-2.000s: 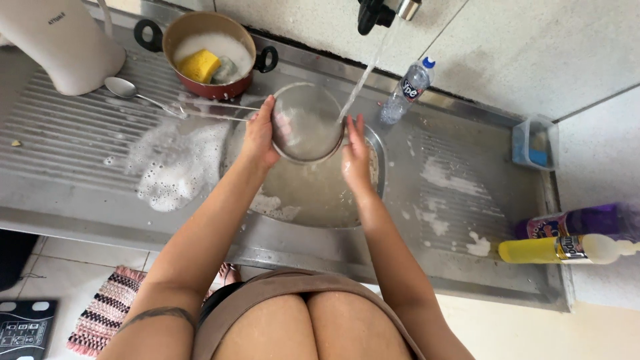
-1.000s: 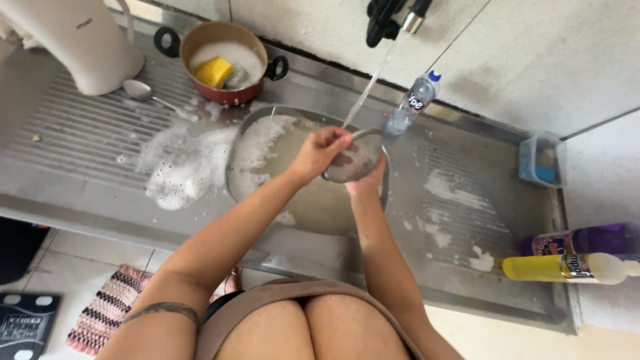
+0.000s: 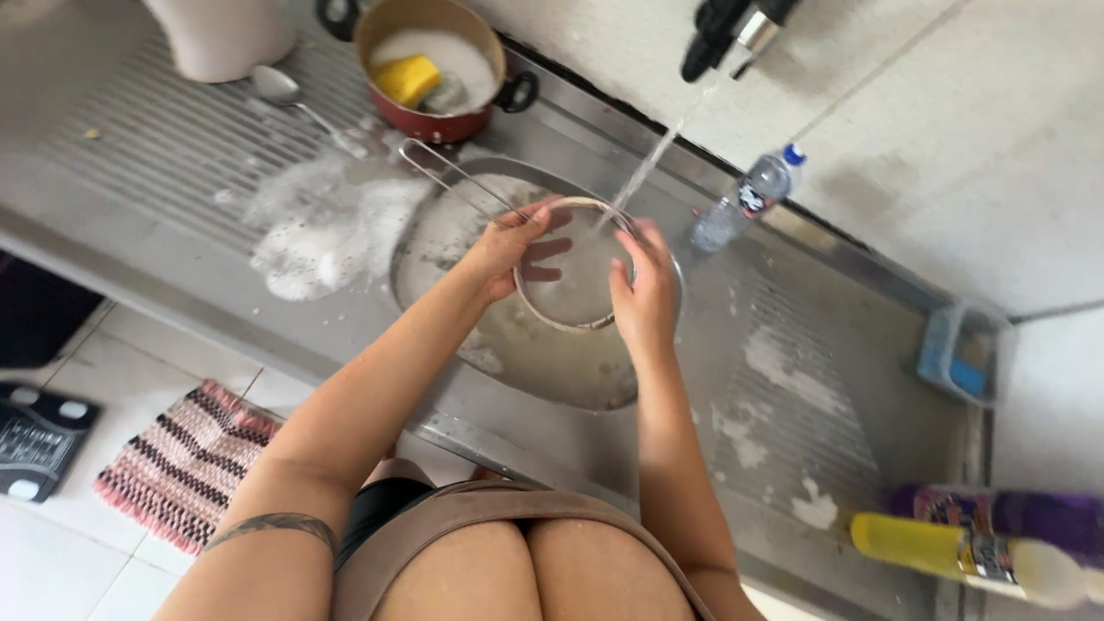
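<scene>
A round wire-mesh strainer (image 3: 569,326) with a long wire handle is between my two hands, over the sink basin (image 3: 552,388) full of cloudy water. My left hand (image 3: 513,246) grips its rim near the handle, with fingers showing through the mesh. My right hand (image 3: 642,285) holds the rim on the right side. Water from the faucet (image 3: 755,34) runs down onto the strainer's upper edge. The handle points up and left, toward a red pot (image 3: 431,125) that holds a yellow sponge (image 3: 407,80), a greyish scouring pad and suds.
A spoon (image 3: 276,84) and a white jug (image 3: 228,39) stand left on the ribbed steel drainboard, near foam. A plastic bottle (image 3: 750,198) lies behind the basin. At right are a clear plastic container (image 3: 962,354), a yellow bottle (image 3: 914,545) and a purple bottle (image 3: 1035,517).
A second ago the strainer was tilted, with both hands close together; now its round face shows more fully, my hands are farther apart and the handle is visible at the left.
</scene>
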